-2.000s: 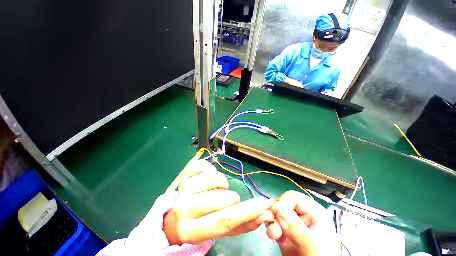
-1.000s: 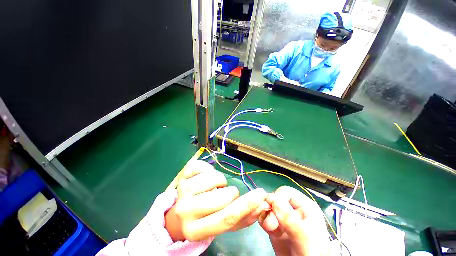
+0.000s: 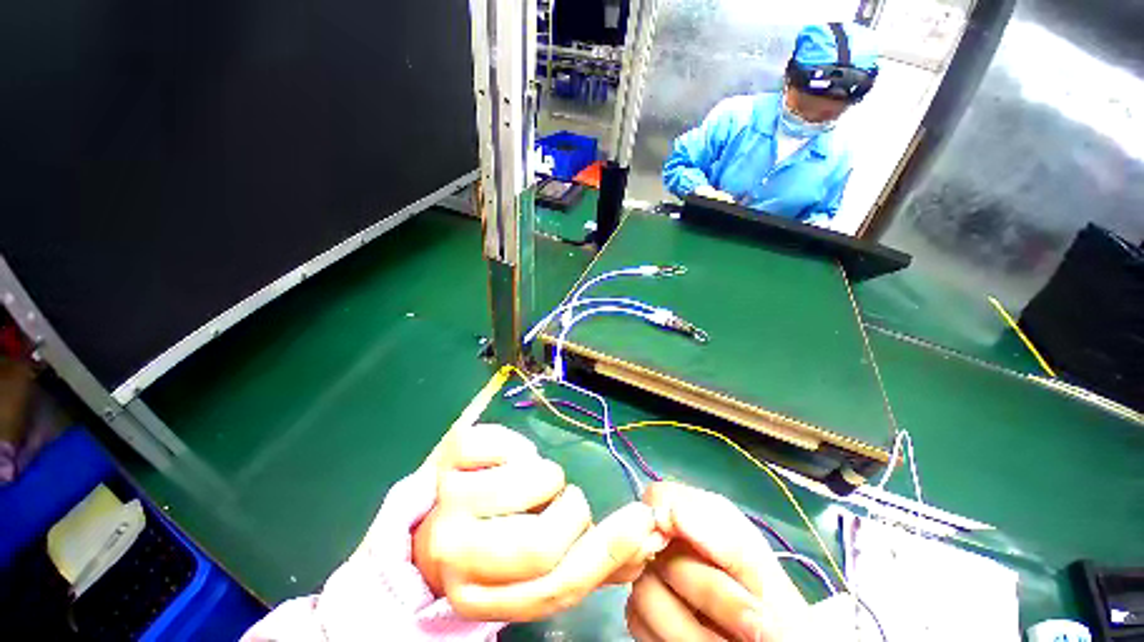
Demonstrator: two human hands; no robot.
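My left hand point(image 3: 521, 533) is curled, with its index finger stretched to the right. My right hand point(image 3: 703, 564) has thumb and fingers pinched together, and its fingertips touch my left fingertip. Any small thing between them is hidden. A purple cable point(image 3: 634, 449) and a thin white cable point(image 3: 611, 420) run along the bench to behind my right hand. A yellow cable point(image 3: 677, 424) curves past on the right. White test cables point(image 3: 609, 307) with metal-tipped ends point(image 3: 681, 326) lie on the raised platform point(image 3: 740, 339).
A metal post point(image 3: 504, 213) and black partition point(image 3: 238, 151) stand at left. A blue bin point(image 3: 207, 602) with a pale pad point(image 3: 94, 539) is lower left. White paper point(image 3: 941, 589) and a black tray point(image 3: 1117, 602) are lower right. A coworker in blue point(image 3: 772, 144) sits opposite.
My right hand has turned and its fingers have curled in more. The joined fingertips have shifted slightly left. More of the purple and white cables shows to the right of my hand.
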